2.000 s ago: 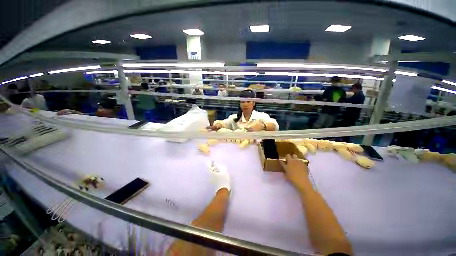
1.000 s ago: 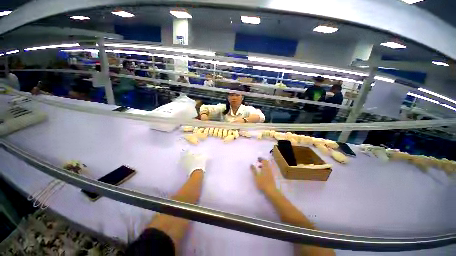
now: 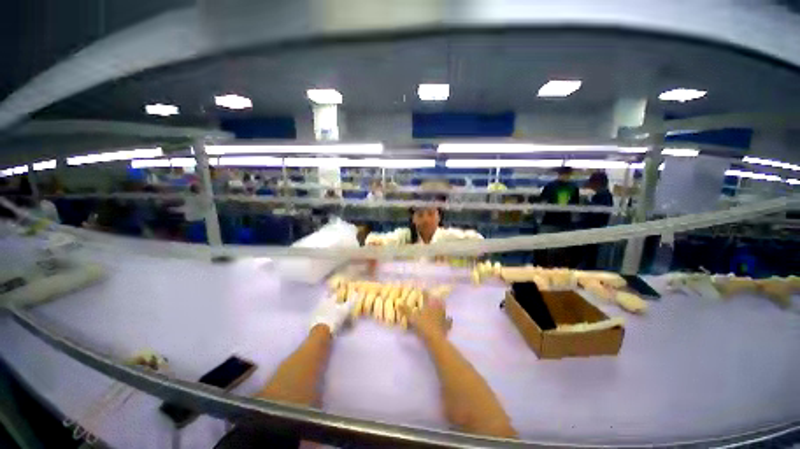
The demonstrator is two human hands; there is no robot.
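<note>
A row of several cream oval bodies point(image 3: 383, 303) lies on the long white upper shelf point(image 3: 351, 373). My left hand point(image 3: 333, 312), in a white work glove, is at the left end of the row. My right hand point(image 3: 430, 321), bare, is at its right end. Both hands touch or nearly touch the bodies; the blur hides whether the fingers grip any of them. A small open carton point(image 3: 579, 342) stands right of my right hand, with a dark object point(image 3: 533, 304) and a pale piece inside.
More cream bodies point(image 3: 561, 279) line the far edge at right, near a dark flat device point(image 3: 641, 286). A dark phone-like object point(image 3: 227, 373) lies front left behind the metal rail point(image 3: 351, 419). A white bag point(image 3: 325, 238) is at the far left. A person point(image 3: 427, 226) faces me across the shelf.
Both hands have left the carton area and bare shelf and come to the cream bodies. The row now sits nearer me, between the hands. My right hand has let go of the carton.
</note>
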